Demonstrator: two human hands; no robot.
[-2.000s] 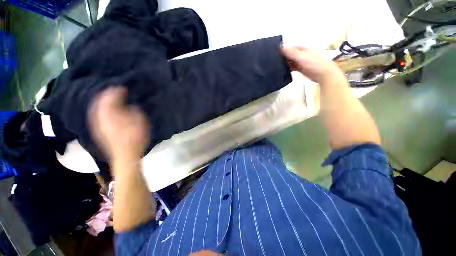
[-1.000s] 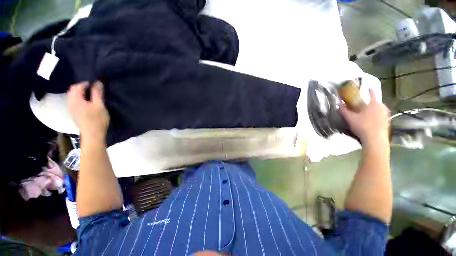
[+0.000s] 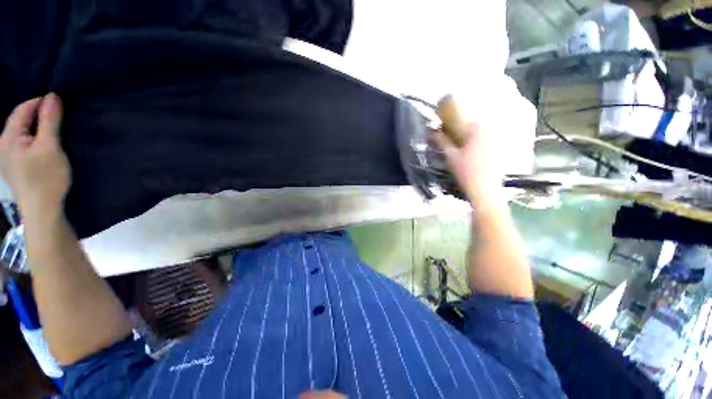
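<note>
A black garment lies over the white ironing table cover, its sleeve flat and pointing right. My right hand is shut on the tan handle of the steam iron, which stands at the sleeve's cuff end; the iron is blurred and hides that end. My left hand is at the garment's left part, thumb and fingers pinching the black cloth. A white strip shows along the sleeve's upper edge.
The table's pale front side runs before my body. A hose and cords trail to the right. Boxes and white bags stand at the back right. A brown slatted thing is below the table at left.
The right hand first left the cuff and took hold of the iron, then moved it left onto the cuff end. The left hand now pinches the cloth. The view has shifted.
</note>
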